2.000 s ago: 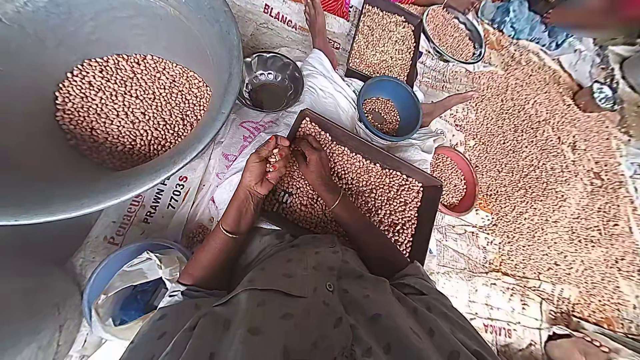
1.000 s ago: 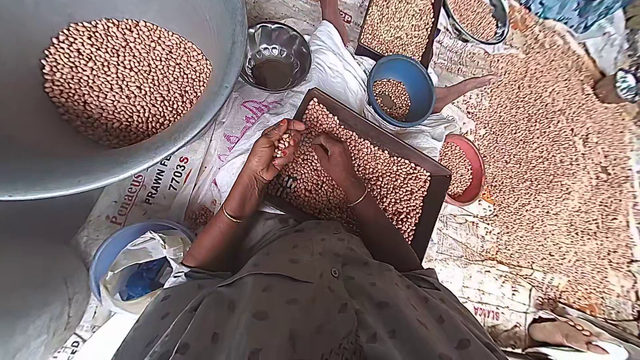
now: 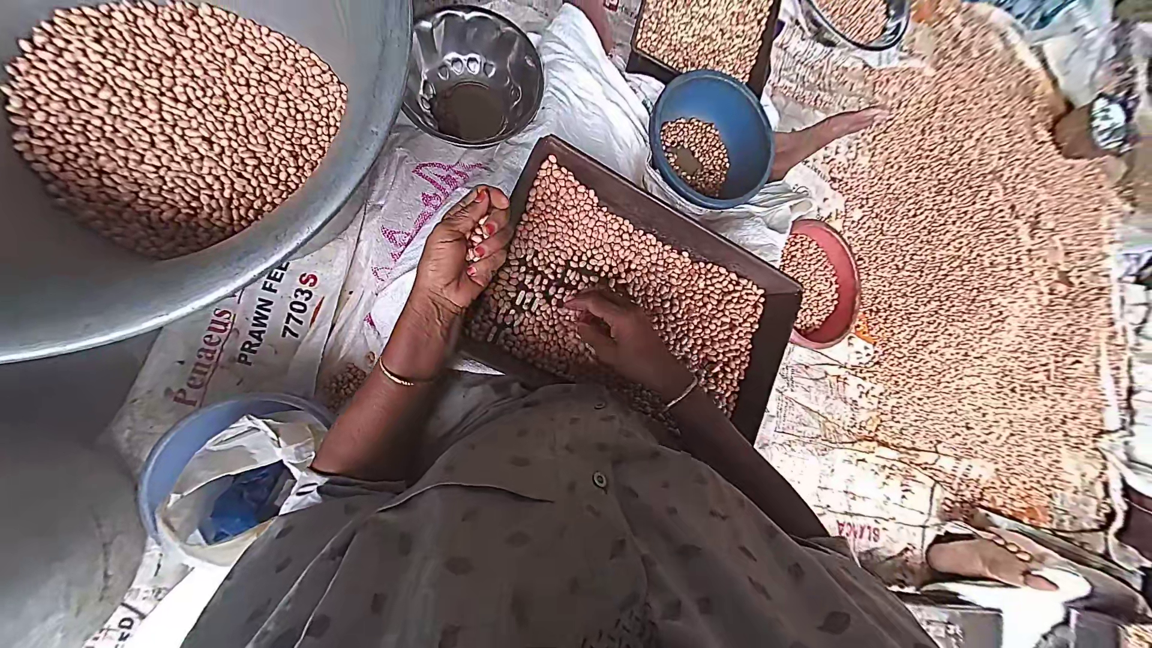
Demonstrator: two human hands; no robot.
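A dark rectangular tray (image 3: 781, 360) full of peanut kernels (image 3: 684, 288) lies tilted before my lap. At its left edge my left hand (image 3: 463, 247) is cupped, palm up, round several kernels. My right hand (image 3: 616, 328) is over the kernels in the tray's middle, fingers bent down; whether it pinches one cannot be told. Beyond the tray stand a blue plastic bowl (image 3: 751, 135) and, at its right, a red bowl (image 3: 846, 279), both partly filled with kernels. A fluted metal bowl (image 3: 513, 81) rests at the upper left of the tray.
A large metal basin (image 3: 378, 108) with a heap of kernels fills the upper left. Below it stands a light blue bucket (image 3: 162, 450) with a plastic bag. Kernels (image 3: 972, 315) are spread over sacks on the right. Another person's foot (image 3: 828, 135) is behind the blue bowl; another foot (image 3: 985, 558) is lower right.
My right hand has moved away from my left hand, down over the kernels in the tray. Two seconds ago the hands were close together. My left hand still holds kernels.
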